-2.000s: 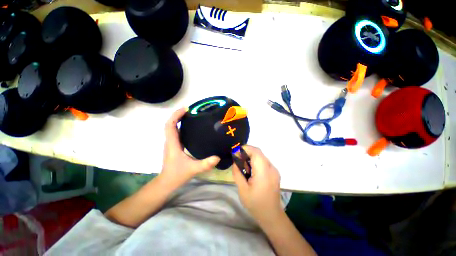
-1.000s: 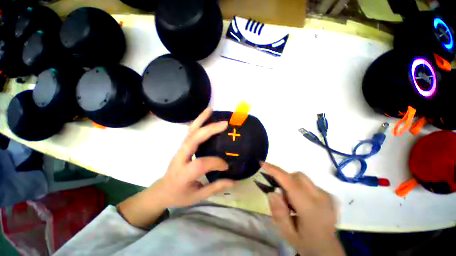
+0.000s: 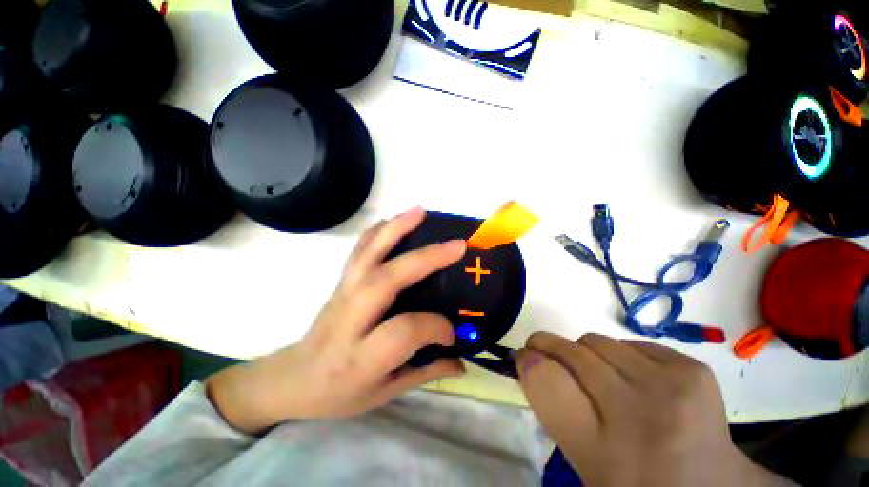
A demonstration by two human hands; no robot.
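Observation:
A black Bluetooth speaker (image 3: 495, 290) lies on the bench in front of me, its orange plus and minus facing up and a small blue light lit below the minus. Its orange wrist strap (image 3: 505, 224) sticks out at the top right. My left hand (image 3: 357, 328) holds the speaker from the left, fingers spread over it. My right hand (image 3: 619, 404) grips a slim dark pointed tool (image 3: 497, 360), its tip at the speaker's lower edge below the light. The exact contact spot is hidden.
Several black speakers (image 3: 291, 157) stand at the left. A coiled blue USB cable (image 3: 653, 295) lies right of centre. A red speaker (image 3: 812, 297) and black speakers with lit rings (image 3: 738, 147) are at the right. A printed card (image 3: 469, 40) lies at the back.
The speaker has been turned so plus and minus face up, and its blue light now shows. The tool has moved to the speaker's lower edge. The view has shifted, and the ring lights changed colour.

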